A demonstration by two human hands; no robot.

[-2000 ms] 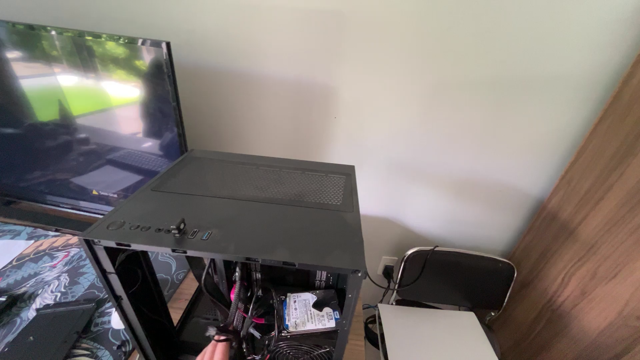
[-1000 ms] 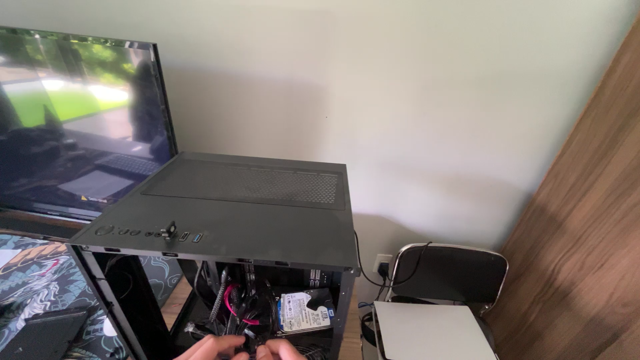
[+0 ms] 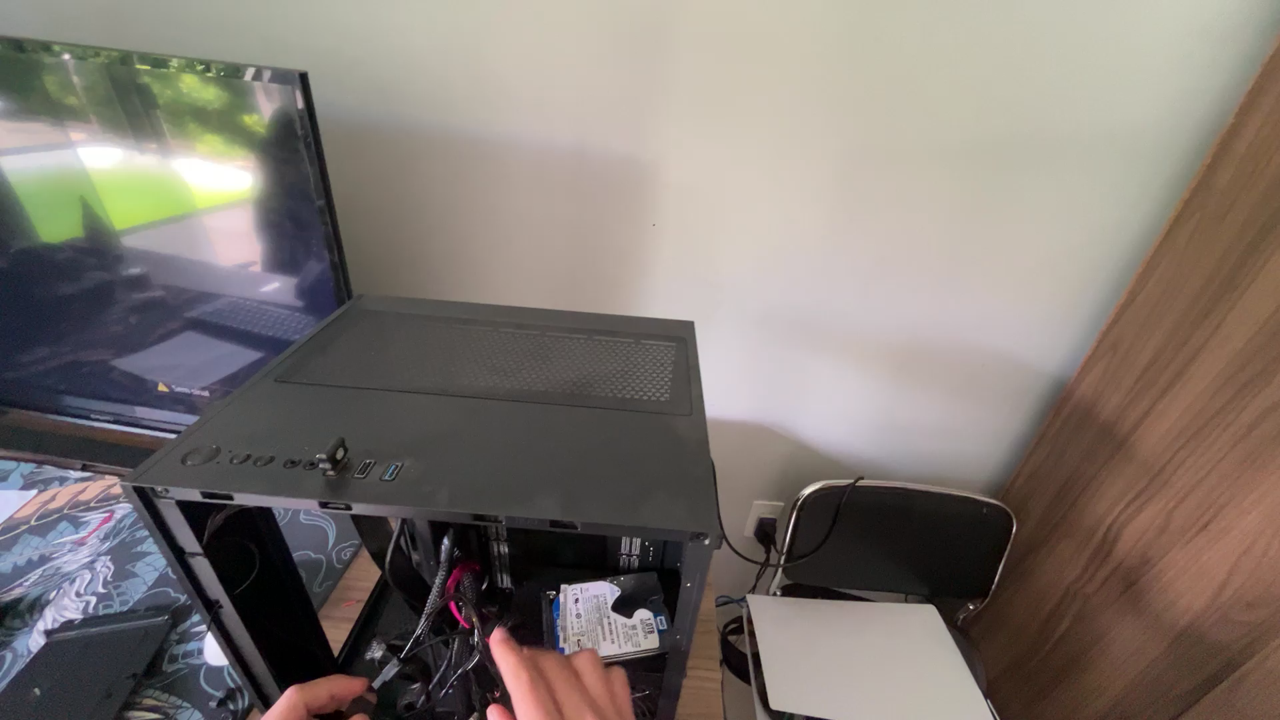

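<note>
A black computer case (image 3: pixel 480 460) stands with its side uncovered. At its lower left opening my left hand (image 3: pixel 325 697) pinches a cable connector (image 3: pixel 385 674) between thumb and finger. My right hand (image 3: pixel 560 680) is beside the bundle of black cables (image 3: pixel 460 650), its fingers extended; whether it grips a cable cannot be told. A pink-red cable (image 3: pixel 457 592) runs among the bundle. Right of the cables, a hard disk drive (image 3: pixel 608 615) with a white label lies inside the case. A small USB adapter (image 3: pixel 334 457) is plugged into the top panel.
A monitor (image 3: pixel 160 230) stands behind the case at left. Below it are a patterned mat (image 3: pixel 75 540) and a flat black object (image 3: pixel 85 665). At right are a black chair (image 3: pixel 900 540), a white flat panel (image 3: pixel 865 655) and a wall outlet with a plug (image 3: pixel 765 525). A wooden panel (image 3: pixel 1160 480) borders the right side.
Two seconds ago one hand showed low in the case; now both do. Since one second ago my hands have moved apart, my left hand leftward and my right hand rightward.
</note>
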